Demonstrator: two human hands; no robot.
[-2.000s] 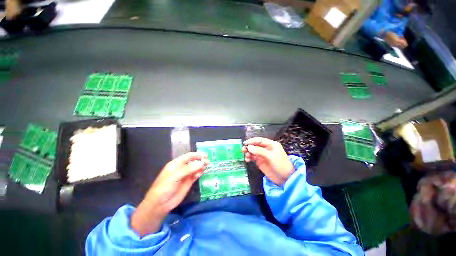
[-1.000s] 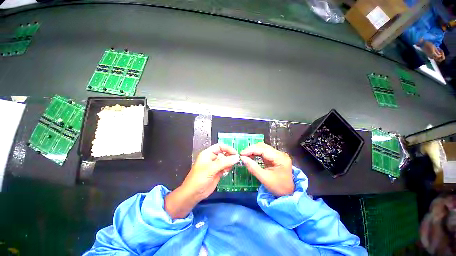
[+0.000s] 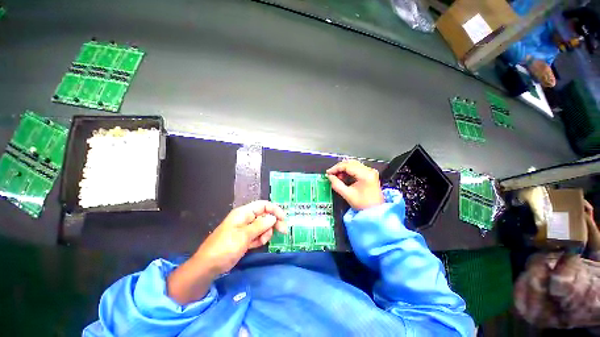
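Observation:
The green circuit board panel [image 3: 302, 191] lies on the black ledge in front of my body, with a dark and white middle band and small dark parts at its bottom edge. My right hand [image 3: 355, 184] is at the board's top right corner, thumb and fingertip pinched together on a tiny dark component [image 3: 327, 175]. My left hand [image 3: 247, 230] is over the board's lower left edge, fingers bent and thumb near the fingertips; whether it holds something tiny cannot be told. The white parts bin [image 3: 118, 168] is at the left, the black parts bin [image 3: 419, 187] at the right, set at an angle.
The conveyor belt [image 3: 276, 85] runs behind the ledge and carries green boards [image 3: 99, 74]. Spare boards lie left [image 3: 31, 161] and right [image 3: 477, 197]. Clear tape [image 3: 248, 176] crosses the ledge. A cardboard box [image 3: 475, 29] is across the belt. Other people are at the upper and lower right.
My hands have moved apart from their meeting point over the board: right hand to the top right corner, left hand to the lower left. The view has shifted, and the belt board sits further left.

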